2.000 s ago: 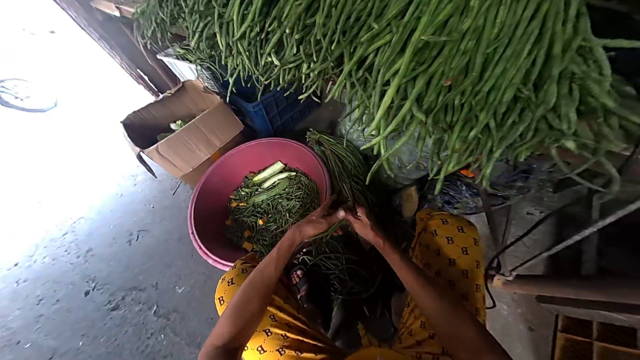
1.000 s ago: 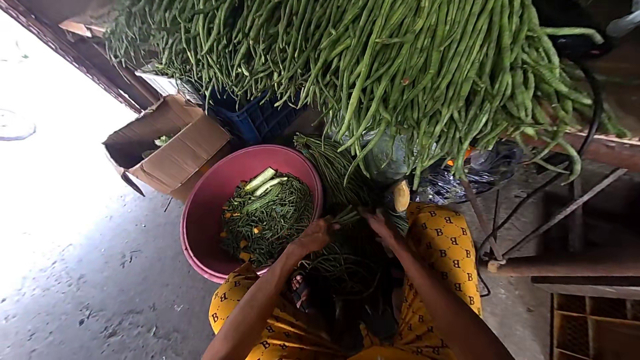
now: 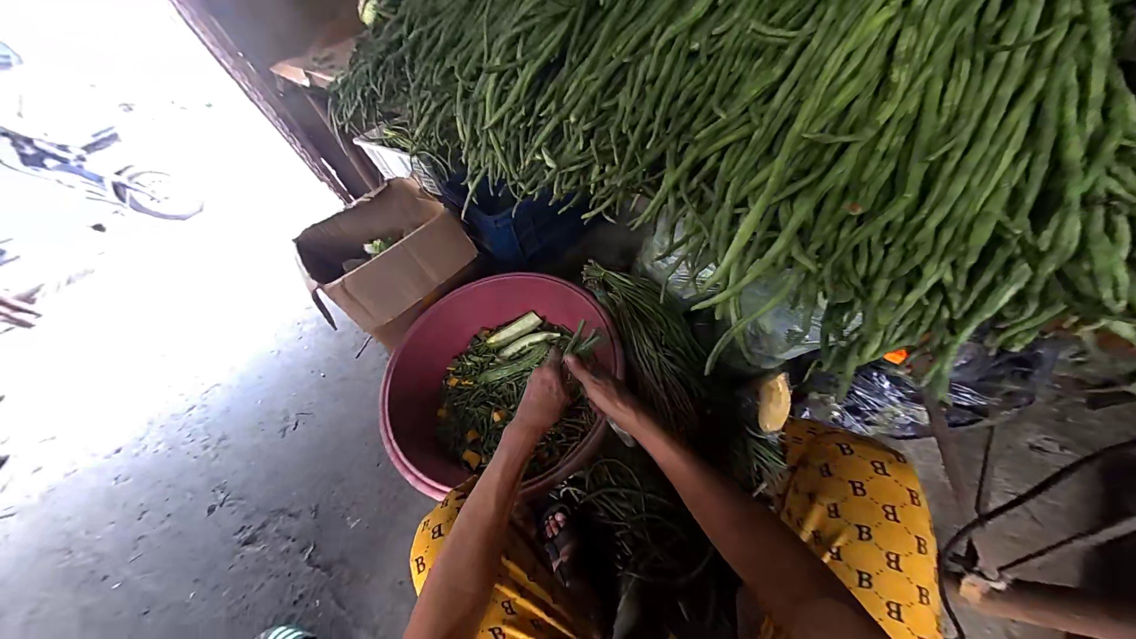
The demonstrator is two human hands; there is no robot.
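Observation:
My left hand [image 3: 543, 395] and my right hand [image 3: 603, 390] are close together over the right part of a pink plastic tub [image 3: 410, 373]. Short green stalks [image 3: 581, 340] stick up from between their fingertips; the left hand grips them, while the right hand's hold is partly hidden. A pale blade-like edge shows below the right palm, too little to name. In the tub lie cut green pieces [image 3: 497, 390], orange bits and two pale split vegetable pieces [image 3: 515, 329]. A bundle of long thin green stalks [image 3: 652, 333] leans beside the tub's right rim.
Long green beans [image 3: 843, 160] hang over a stand above. An open cardboard box [image 3: 399, 275] and a blue crate [image 3: 524, 226] stand behind the tub. A yellowish vegetable piece [image 3: 774, 402] is near my right knee. Stalks lie between my feet; metal legs and a cable are at right.
Both hands have moved left from between my knees to over the tub. The view has shifted, and a motorbike now shows outside at the left.

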